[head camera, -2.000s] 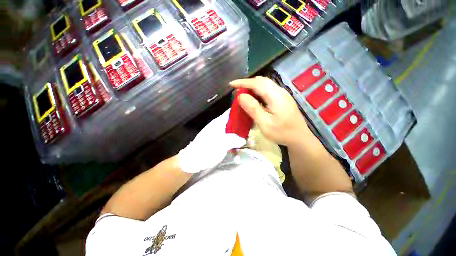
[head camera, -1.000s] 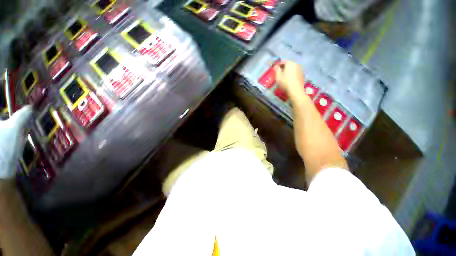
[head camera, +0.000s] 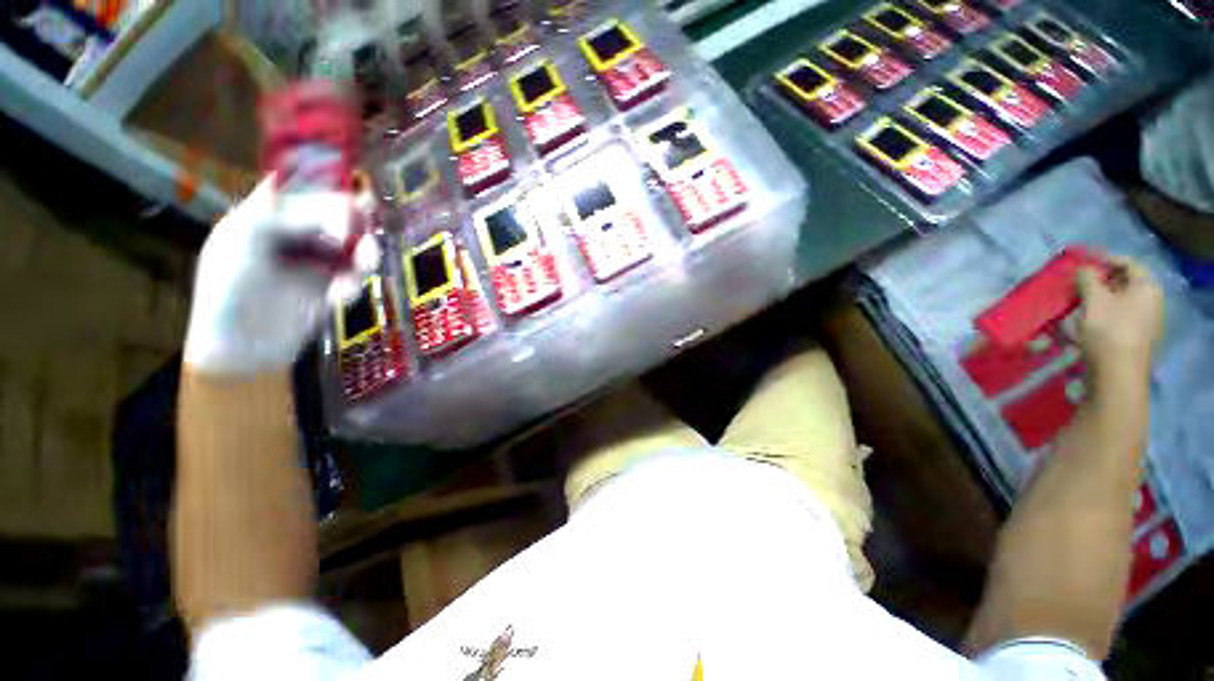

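Observation:
My left hand (head camera: 253, 286), in a white glove, is raised at the upper left and holds a blurred red keypad phone (head camera: 309, 146). My bare right hand (head camera: 1118, 306) is at the right and holds a plain red back cover (head camera: 1032, 299) above the grey cover tray (head camera: 932, 286). More red covers (head camera: 1038, 410) lie in a row on the tray under my right hand and forearm. A thick stack of clear plastic trays (head camera: 599, 353) stands in front of me, with yellow-framed keypad phones (head camera: 526, 262) in its top pockets.
A second clear tray of phones (head camera: 979, 113) lies on the green bench (head camera: 852, 226) at the upper right. The cover tray sits in a brown carton (head camera: 885, 379) beside my knees. Boxes and a light-coloured edge are at the upper left. A wrapped bundle is at the far right edge.
My left hand has come up from the stack's left end with a phone in it. My right hand has lifted a red cover off the grey tray. The view has shifted left.

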